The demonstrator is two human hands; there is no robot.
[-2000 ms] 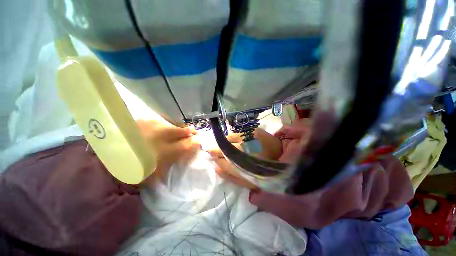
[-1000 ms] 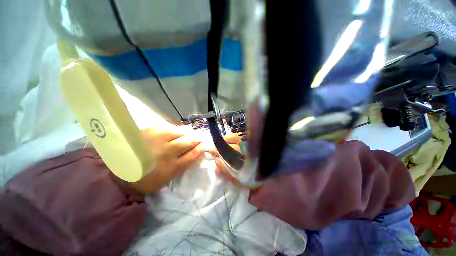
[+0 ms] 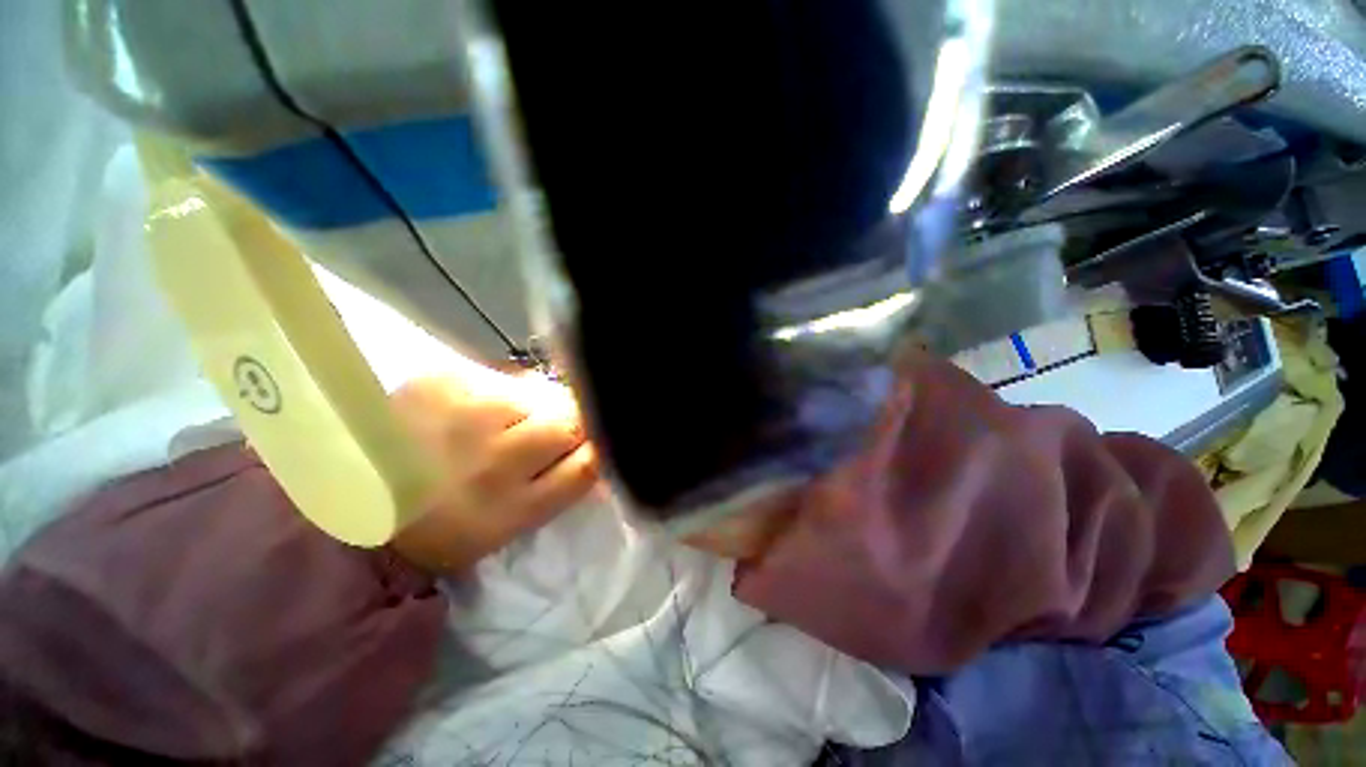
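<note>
Thin white fabric lies bunched below the hands, with fine dark threads over it. My left hand lies on the fabric's upper edge, its back partly behind the pale-yellow lamp. Its fingertips are lost in glare, so its grip cannot be told. My right hand is almost wholly hidden behind a large blurred black and chrome part; only a bit near the cuff shows. The white sewing machine head with a blue stripe stands above. The needle area is hidden.
At right are a metal lever, a black coil and a pale panel with a blue mark. Yellowish cloth and a red plastic stool or basket are beyond. White cloth is heaped at left.
The large black and chrome part has shifted left across the view, covering the needle area and my right hand. More machine parts show at right. My left hand shows more fully beside the lamp.
</note>
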